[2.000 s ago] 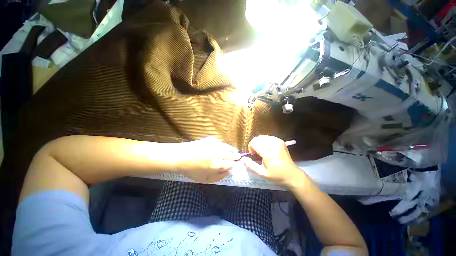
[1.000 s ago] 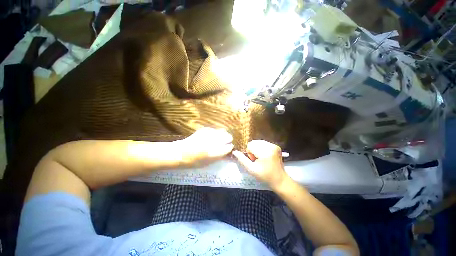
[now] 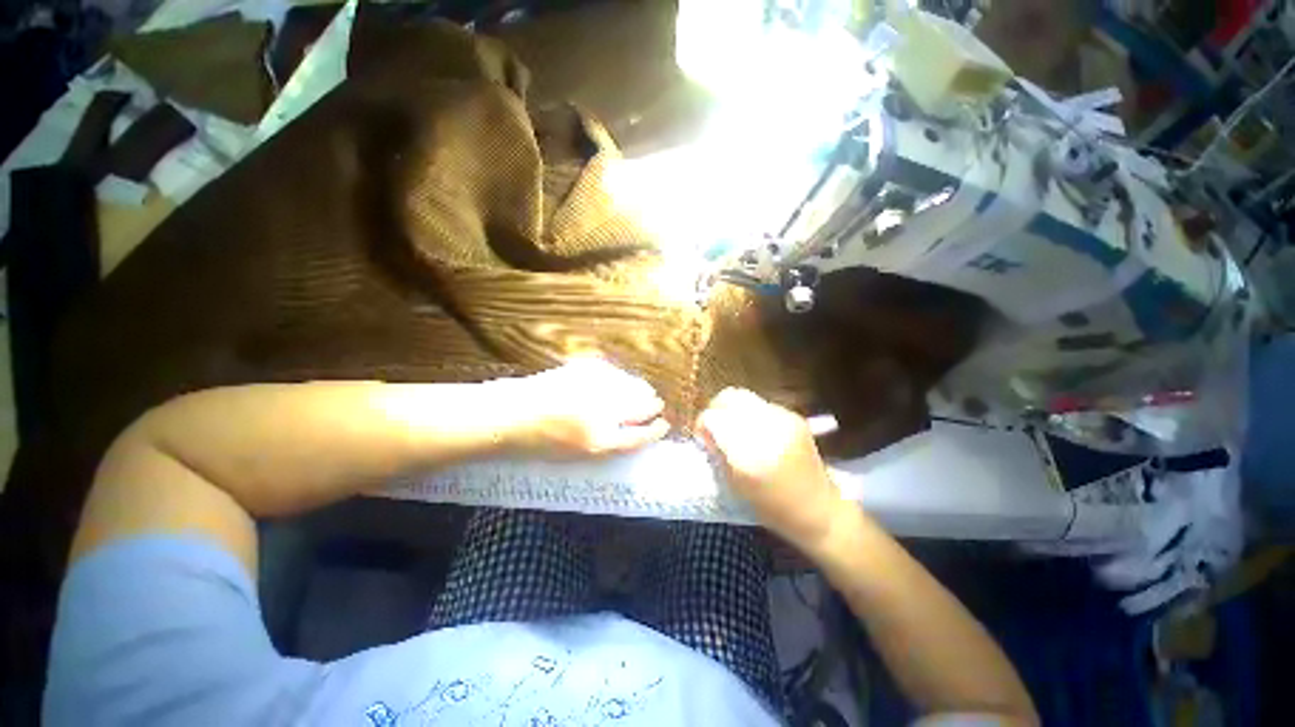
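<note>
The brown corduroy piece [image 3: 313,270] lies in folds over the machine bed, its ribbed cloth running under the lit end of the white sewing machine [image 3: 994,213]. A vertical seam [image 3: 695,362] runs from the needle area down between my hands. My left hand [image 3: 604,409] is closed on the cloth edge just left of the seam. My right hand [image 3: 753,443] pinches the cloth edge just right of it. A thin white stick [image 3: 822,425] projects from my right hand. Glare hides the presser foot and needle.
The machine lamp [image 3: 774,71] glows strongly above the needle area. Cut fabric pieces [image 3: 149,145] lie at the far left beside a black strip [image 3: 50,270]. A tape measure [image 3: 568,490] runs along the front table edge. A slim red tool [image 3: 1143,402] lies at right.
My hands have moved slightly and still meet at the seam's lower end. The reddish part seen at my right fingers one second ago no longer shows. The camera view has shifted slightly.
</note>
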